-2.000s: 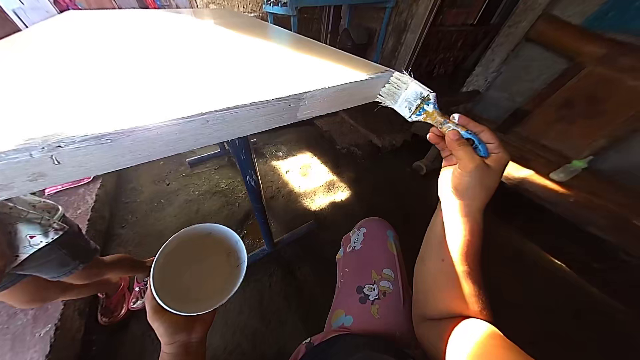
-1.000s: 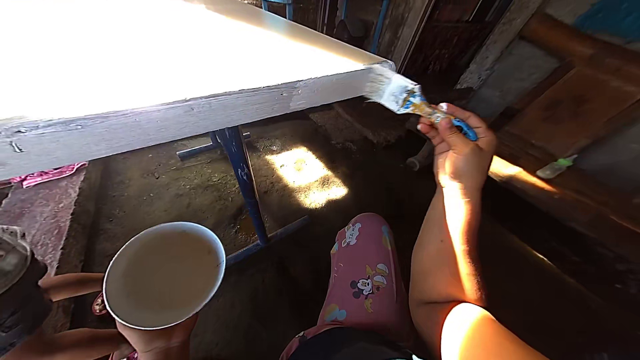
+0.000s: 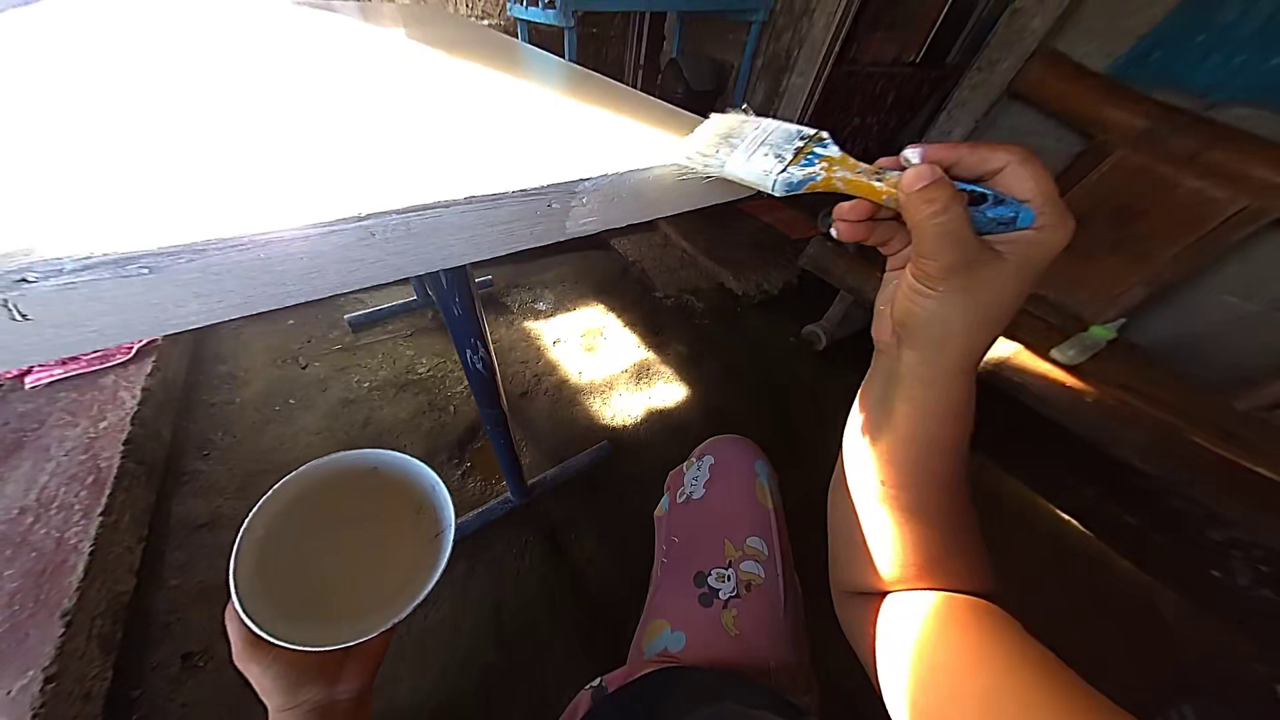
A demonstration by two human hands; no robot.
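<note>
My right hand (image 3: 955, 225) grips the blue and yellow handle of a flat paintbrush (image 3: 790, 155). The brush's pale, paint-caked bristles point left and meet the corner area of a light-coloured tabletop (image 3: 420, 235), near its front edge; whether they press on it is hard to tell. In my left hand (image 3: 310, 675), low at the left, is a white-rimmed bowl (image 3: 342, 548) of murky beige liquid, held from below. The tabletop is brightly sunlit, and its near side face looks greyish white with streaks.
Under the tabletop stands a blue metal leg (image 3: 480, 380) with a floor bar. My knee in pink printed cloth (image 3: 725, 560) is below. Blue furniture (image 3: 640, 8) stands behind. A small bottle (image 3: 1087, 342) lies on a wooden ledge at the right. A pink cloth (image 3: 85, 362) is at the left.
The brush has moved a little left, its bristles now overlapping the tabletop corner. The other person's legs and sandals, seen at the lower left before, are out of view.
</note>
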